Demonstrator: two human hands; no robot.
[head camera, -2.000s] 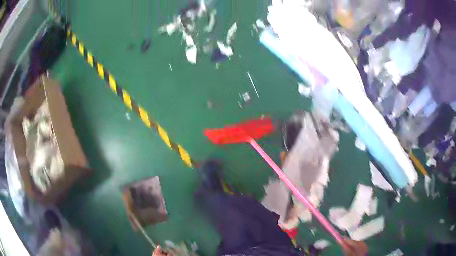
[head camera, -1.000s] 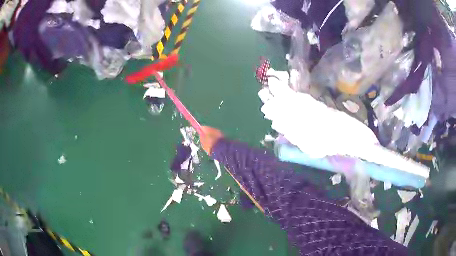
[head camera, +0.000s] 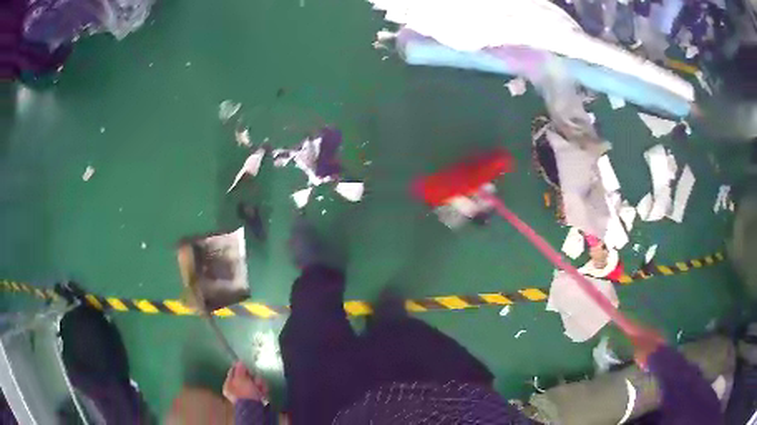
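The broom's red head (head camera: 465, 178) is on the green floor right of centre, slightly blurred, with a few pale scraps against its near edge. My right hand (head camera: 646, 342) is closed around its pink handle at the lower right. My left hand (head camera: 242, 383) is closed around the thin handle of the dustpan (head camera: 222, 267) at the lower left. The pan lies at the yellow-black tape. White and dark purple scraps (head camera: 319, 162) lie ahead of my legs, between pan and broom.
White and light-blue rolls (head camera: 548, 62) lie at the upper right. Paper waste (head camera: 581, 178) is spread below them. A khaki-brown wrapped roll (head camera: 598, 398) lies at the lower right. Purple cloth and clear plastic (head camera: 75, 21) are at the upper left. Striped tape (head camera: 448, 303) crosses the floor.
The broom head has moved away from the purple pile to near the paper waste on the right. The view has turned, and my left hand and dustpan have come into view.
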